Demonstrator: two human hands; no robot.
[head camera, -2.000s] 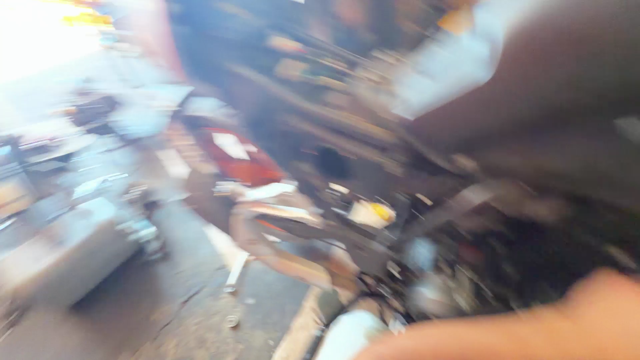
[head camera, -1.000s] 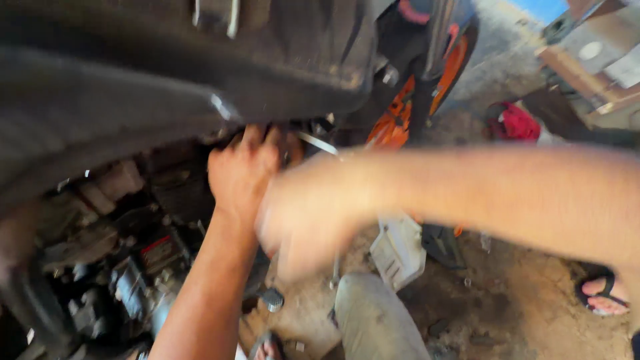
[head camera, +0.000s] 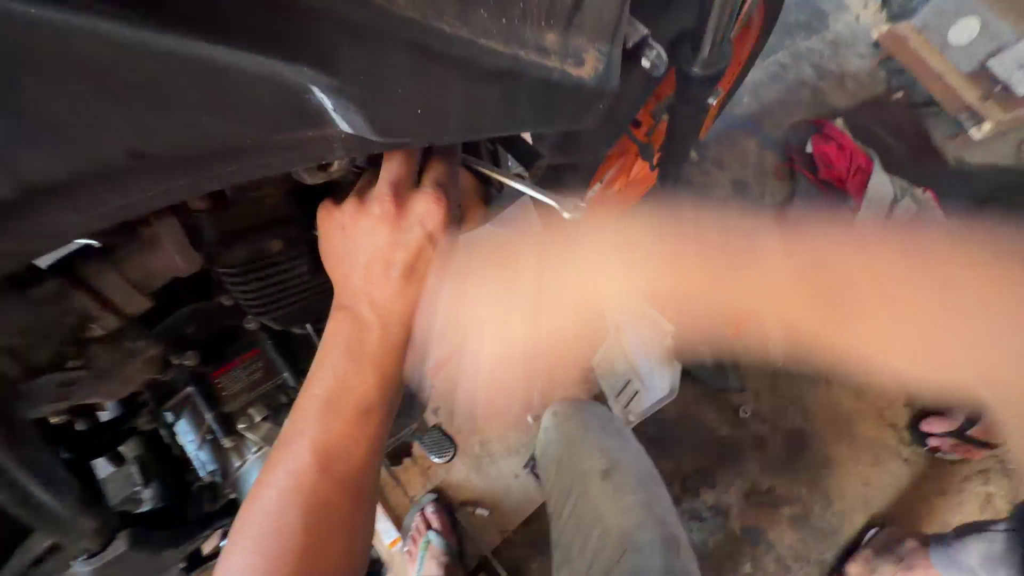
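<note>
Under the lower edge of a dark plastic motorcycle body panel, my left hand reaches upward; its fingertips are hidden behind the panel. A metal wrench sticks out to the right beside those fingers, its inner end hidden, so whether my left hand holds it cannot be told. My right hand, strongly blurred, is just below and to the right of the left one, in front of the floor. Its fingers cannot be made out. The finned engine lies left of my left wrist.
Orange bodywork is at the upper right of the motorcycle. A foot pedal juts out below. A pale plastic part lies beside my knee. Red cloth and a wooden-edged box lie farther right. Another person's sandalled foot is at the right.
The view has swung greatly from two seconds ago to the panel and engine. Since one second ago my left hand has stayed at the panel's edge; my right hand is blurred in both frames.
</note>
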